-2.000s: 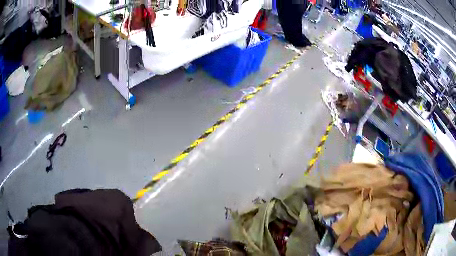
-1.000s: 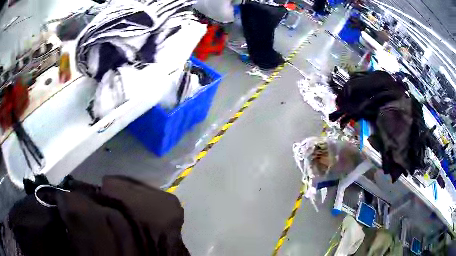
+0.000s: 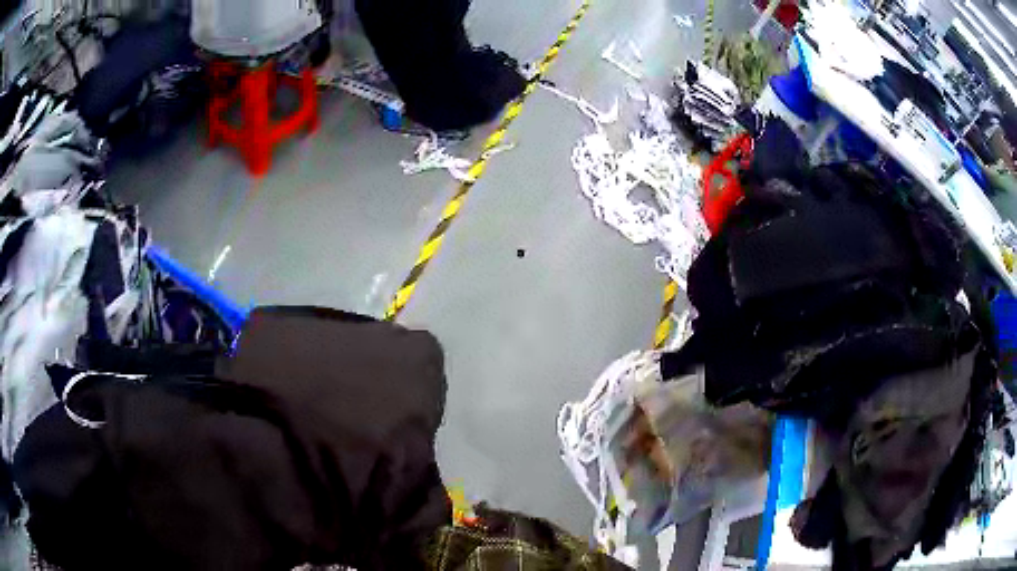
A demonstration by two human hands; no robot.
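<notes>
A bulky dark brown garment bundle (image 3: 335, 413) fills the lower left, close to the camera. A thin white cord or loop (image 3: 84, 399) curves on its left part. A piece of brown-green plaid cloth (image 3: 519, 543) with thin pale yellow checks shows at the bottom edge, right of the bundle. Neither of my hands shows; whether they are under the cloth cannot be seen.
A dark garment pile (image 3: 836, 290) lies at right on a white table (image 3: 881, 123). White strips (image 3: 636, 184) and a cloudy bag (image 3: 697, 446) are on the floor. A red stool (image 3: 260, 112) and a dark-clothed leg (image 3: 435, 67) stand ahead. Black-and-white pieces (image 3: 67, 268) lie left.
The view has moved forward along the taped aisle. The dark pile at right and the red stool are nearer, the blue crate is mostly hidden at left, and plaid cloth shows again at the bottom.
</notes>
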